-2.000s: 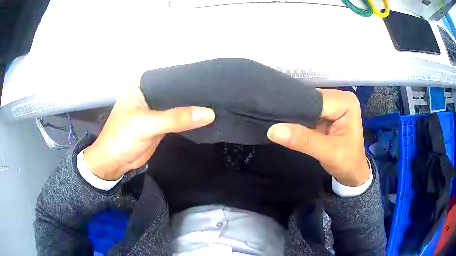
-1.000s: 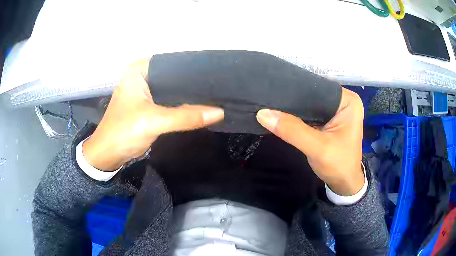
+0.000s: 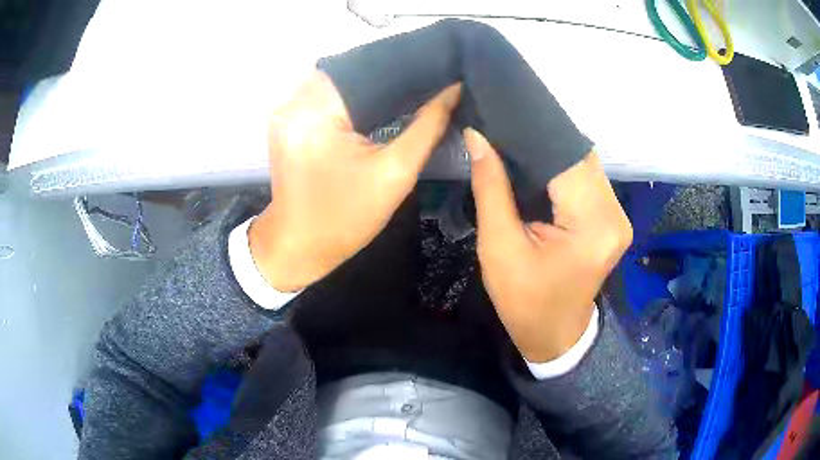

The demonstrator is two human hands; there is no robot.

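A dark cuff piece point(image 3: 459, 67) is held up over the front edge of the white table, bent into an arch with its peak at the top middle. My left hand point(image 3: 337, 171) holds its left end, with the thumb inside the fold near the middle. My right hand point(image 3: 544, 247) holds its right end, with the thumb tip just below the middle of the piece. The fingers behind the fabric are hidden.
Scissors with green and yellow handles point(image 3: 710, 31) lie at the upper right, near a black phone point(image 3: 766, 92). A measuring tape runs along the white table's edge point(image 3: 683, 171). Blue crates point(image 3: 726, 332) with dark fabric stand at the right. White wires point(image 3: 99, 229) hang at the left.
Both hands have moved up and closer together over the table. The cuff piece has gone from a wide, nearly flat band to a sharply bent arch.
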